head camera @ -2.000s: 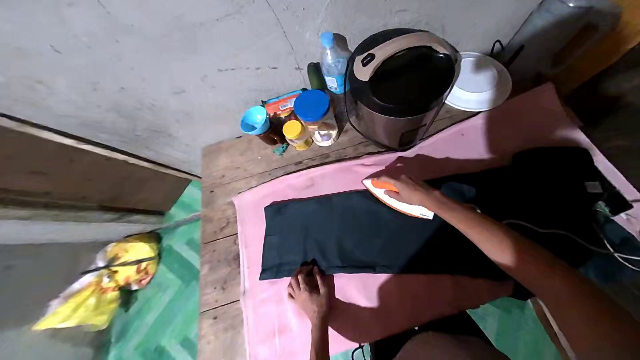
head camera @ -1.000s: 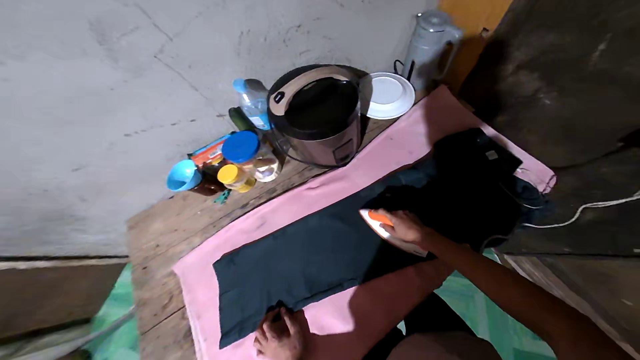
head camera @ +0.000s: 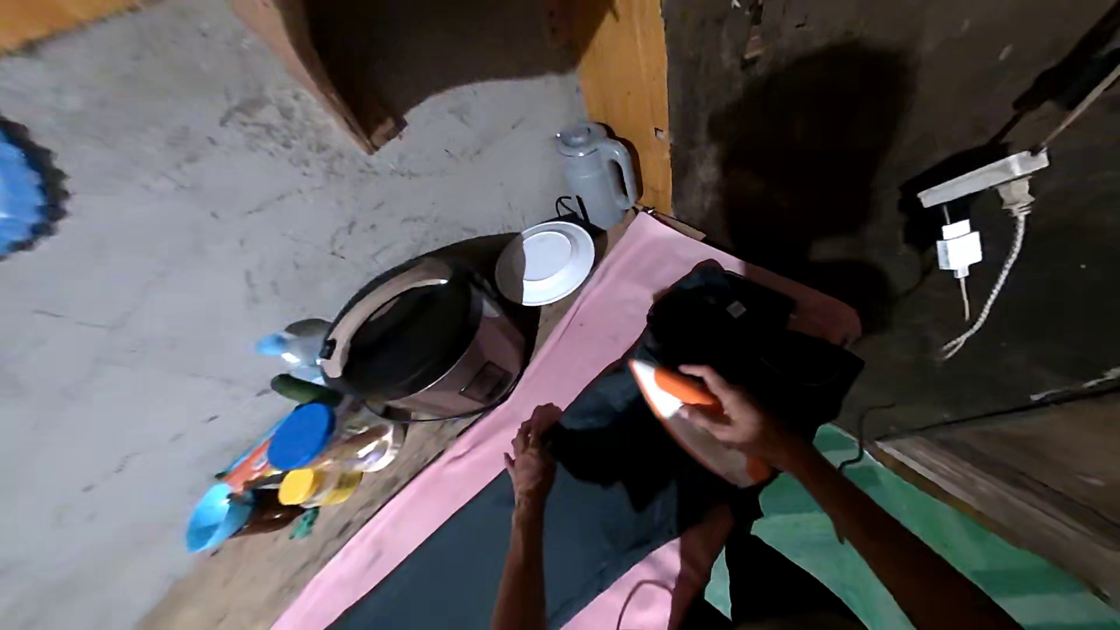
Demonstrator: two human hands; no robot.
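Observation:
My right hand (head camera: 731, 420) grips an orange and white clothes iron (head camera: 691, 424), which is over the dark garment (head camera: 604, 507). The garment lies on a pink cloth (head camera: 472, 472) spread along the wooden table. At the garment's upper edge rests my left hand (head camera: 532, 455), fingers bent and touching the dark fabric beside the pink cloth; whether it pinches the fabric is unclear. A bunched black part of the garment (head camera: 726, 324) lies beyond the iron, with a small light tag on it.
A rice cooker (head camera: 420, 350) stands along the wall, beside white plates (head camera: 547, 262) and a grey pitcher (head camera: 599, 175). Jars with blue (head camera: 300, 436) and yellow lids (head camera: 300, 486) and a blue cup (head camera: 214, 518) are at the left. A power strip (head camera: 984, 178) hangs on the dark wall.
The view has swung strongly to the right. My left hand has moved from the garment's near edge to its far edge. The iron in my right hand is now close to the bunched black part.

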